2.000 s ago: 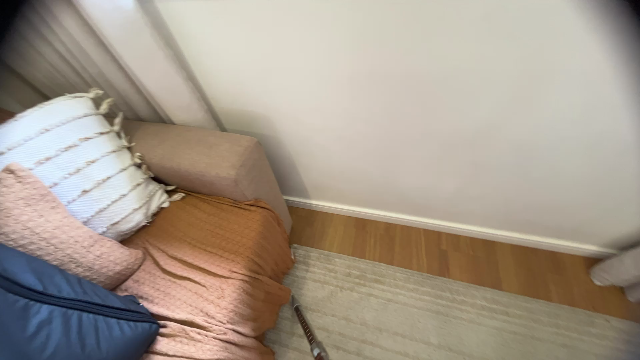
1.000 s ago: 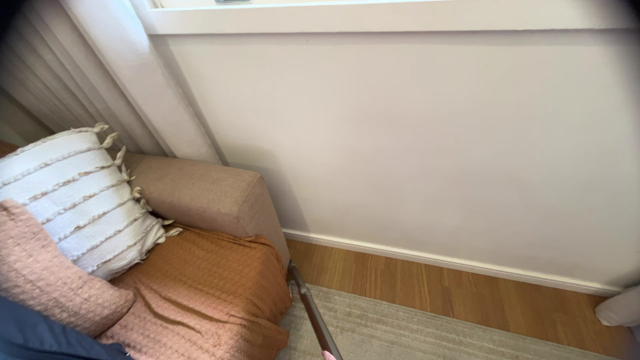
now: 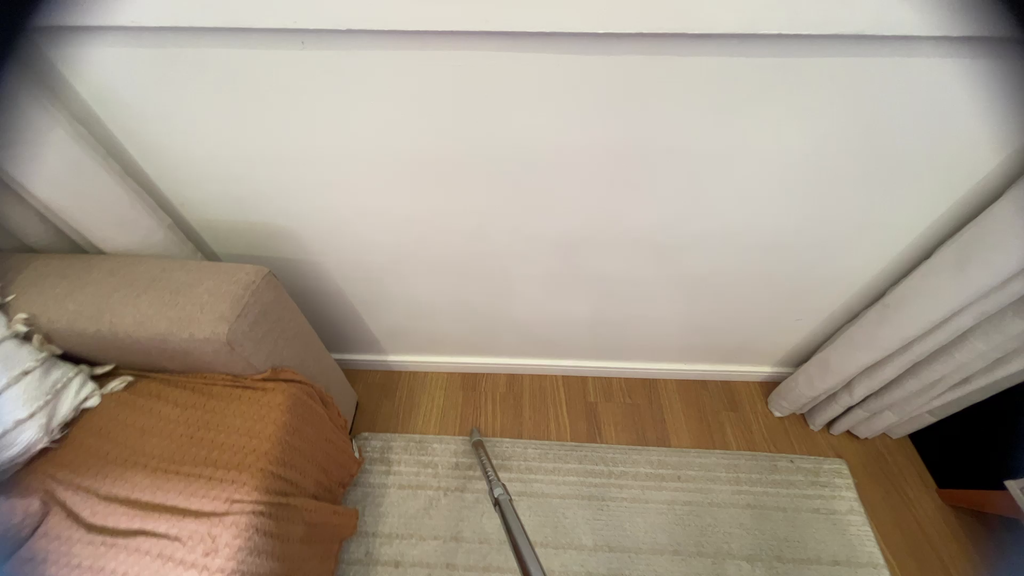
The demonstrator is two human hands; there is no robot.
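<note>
Neither my left hand nor my right hand shows in the head view now. A slim metal pole (image 3: 509,512) rises from the bottom edge, left of the middle. Its narrower grey tip (image 3: 475,436) lies over the far edge of a beige striped rug (image 3: 656,512), by the wooden floor (image 3: 560,404). A collar joins the thin tip part to the thicker tube. The pole's near end is out of frame, so what holds it is hidden.
On the left stands a beige sofa arm (image 3: 144,308) with an orange throw (image 3: 184,456) and a white tasselled cushion (image 3: 36,392). A white wall and skirting board (image 3: 560,366) run behind. A grey curtain (image 3: 920,344) hangs at right, beside a dark object (image 3: 972,440).
The view has swung to the right, bringing in more curtain. The pole's tip, by the sofa's front corner a second ago, is now farther right, at the rug's far edge.
</note>
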